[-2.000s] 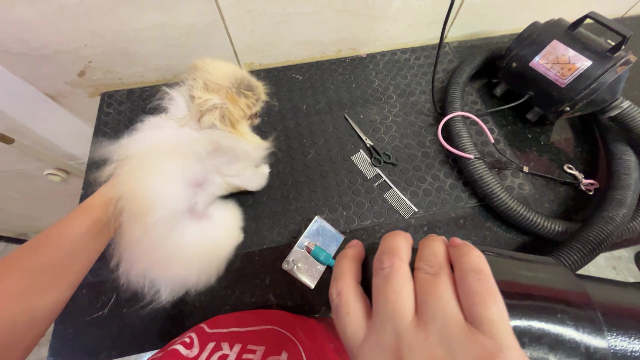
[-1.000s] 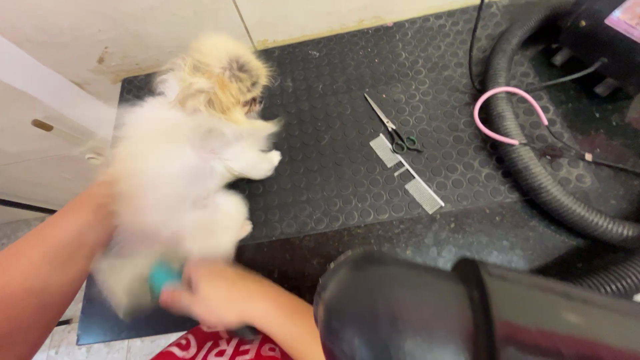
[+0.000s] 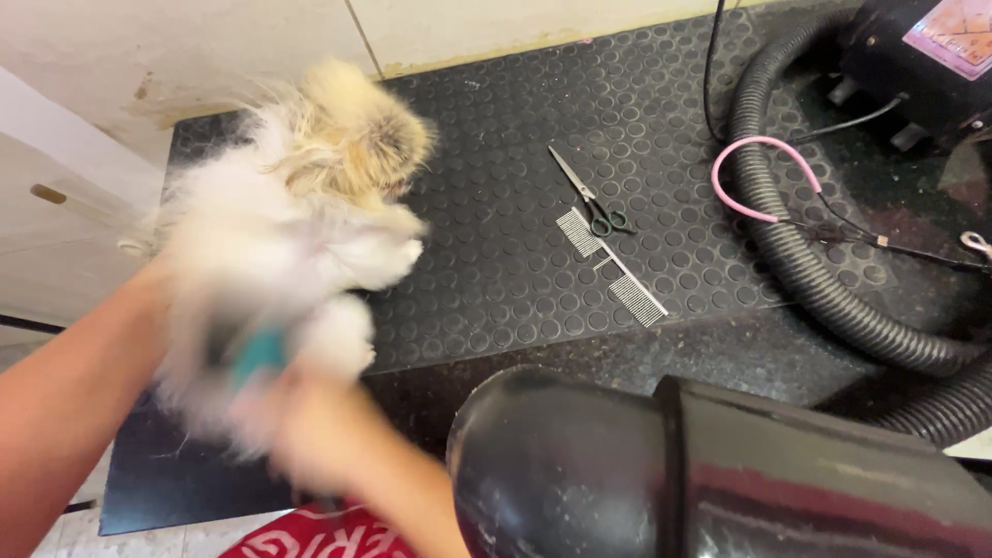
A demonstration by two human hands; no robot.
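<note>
A small fluffy dog, white with a tan head, lies on its side on the black studded rubber mat. Behind its back goes my left forearm; the hand itself is hidden in or behind the fur. My right hand, blurred by motion, is closed on the handle of a pet slicker brush with a teal part, held at the fur by the dog's hind legs. Grooming scissors with dark finger rings lie on the mat, touching a metal double-ended comb.
A black cylindrical dryer nozzle or arm fills the lower right foreground. At the right are a ribbed black hose, a black blower and a pink-sleeved loop on a cord. The tiled wall borders the mat's far side.
My right hand has gone left from the near table edge, where the brush lay beneath it, and has taken hold of the brush. Between the last two frames it moved up along the dog's rear.
</note>
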